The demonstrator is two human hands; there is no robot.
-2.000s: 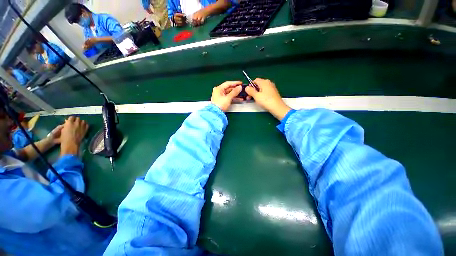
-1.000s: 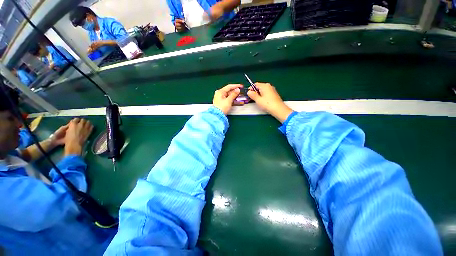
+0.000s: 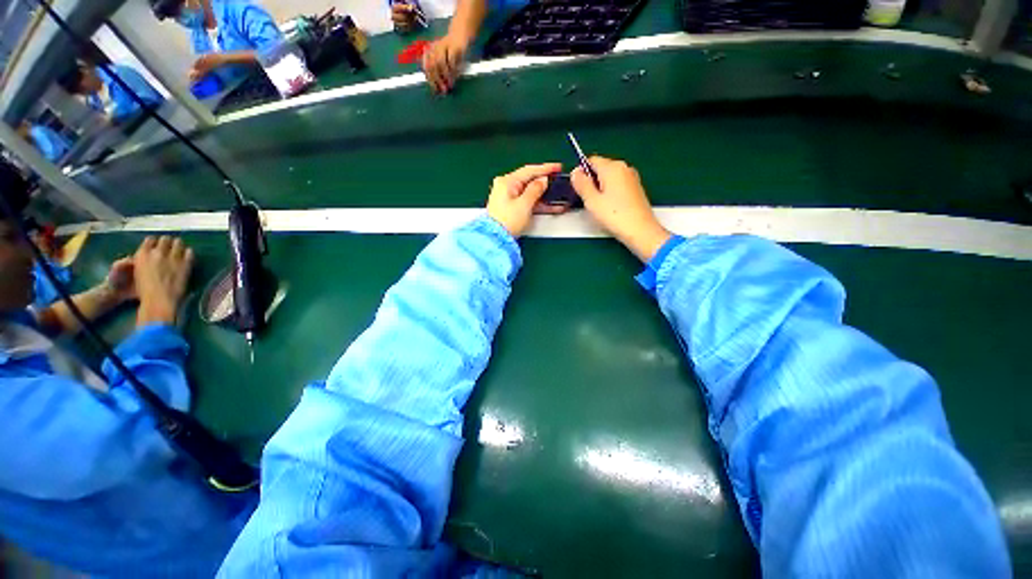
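A small dark electronic module [image 3: 558, 193] is held just above the white strip [image 3: 747, 223]. My left hand [image 3: 522, 197] grips its left side between thumb and fingers. My right hand [image 3: 617, 204] is at its right side and holds a thin pen-like tool, perhaps tweezers [image 3: 579, 154], whose upper end points up and away to the left. The fingers hide the tool's lower end and part of the module. Whether the tool touches the module cannot be told.
A black electric screwdriver [image 3: 246, 269] hangs at left over a round dish [image 3: 220, 296]. A neighbour's hands [image 3: 162, 277] are left of it. Across the green belt [image 3: 724, 147], which carries small parts, are black trays [image 3: 566, 25] and another worker's hand [image 3: 446, 65].
The view has shifted, so the far bench sits higher. The worker opposite has reached a hand to the belt's far edge. My hands keep their hold, and the module looks darker, without its purplish glint.
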